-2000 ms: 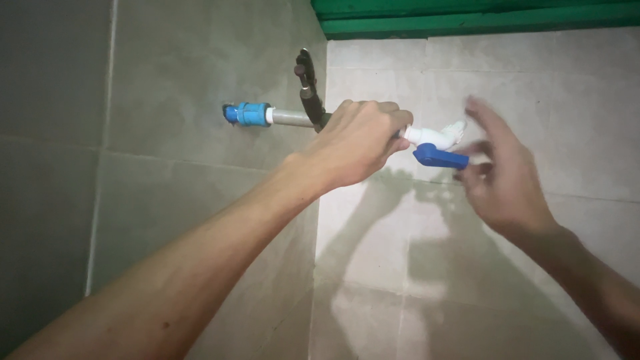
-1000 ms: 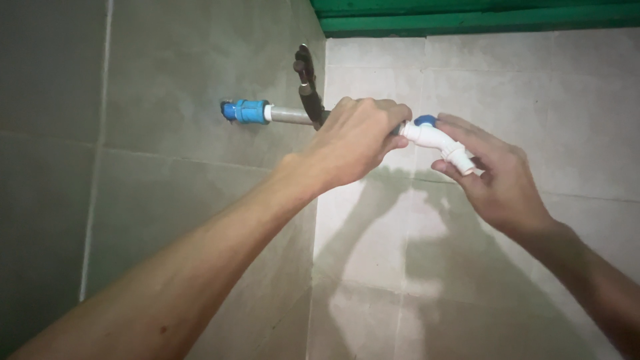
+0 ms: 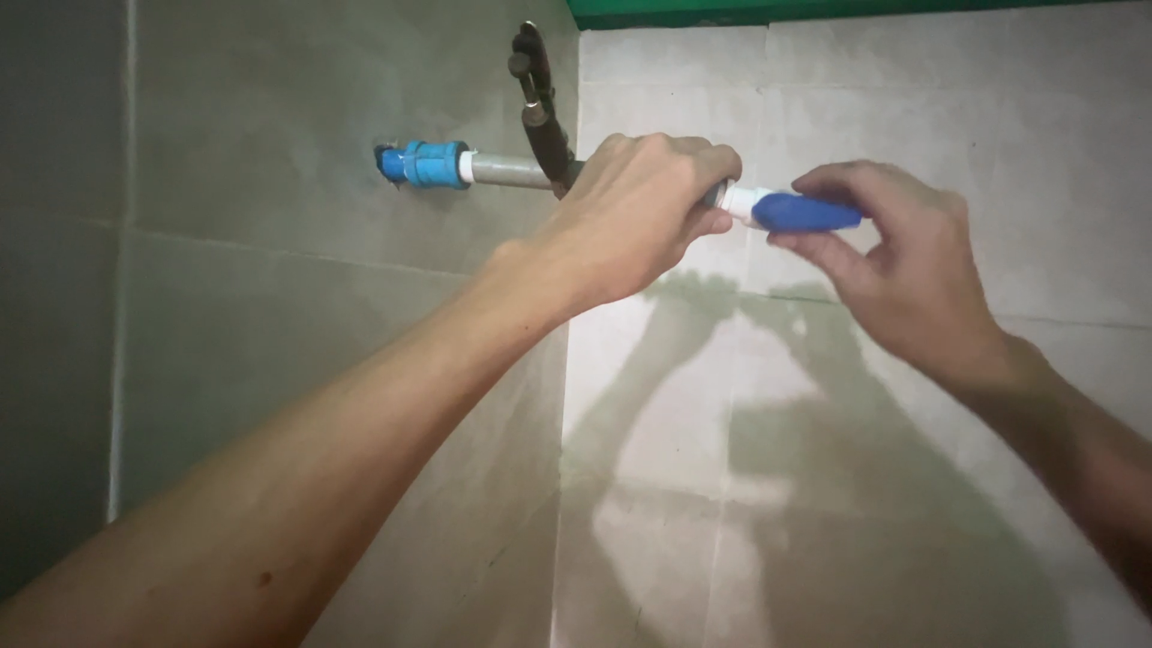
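My left hand (image 3: 643, 202) is closed around a dark fitting at the right end of a grey metal pipe (image 3: 513, 171); most of that fitting is hidden by the hand. A white plastic faucet (image 3: 742, 202) sticks out to the right of it, its blue lever handle (image 3: 807, 213) facing me. My right hand (image 3: 900, 243) holds the faucet's outer part between thumb and fingers, around the lever; the spout is hidden. At the pipe's left end, a blue plastic coupling (image 3: 436, 165) joins it to the wall. A dark angled metal fitting or valve (image 3: 543, 117) rises beside my left hand.
The coupling comes out of a hole in the grey tiled wall (image 3: 297, 198) on the left. A lighter tiled wall (image 3: 900, 108) stands behind the hands and carries their shadows. Along the top runs a green painted edge (image 3: 720, 11).
The faucet has turned about the pipe's line: one second ago its spout pointed down to the right with the blue lever behind, and now the lever faces me. My left hand has stayed in place.
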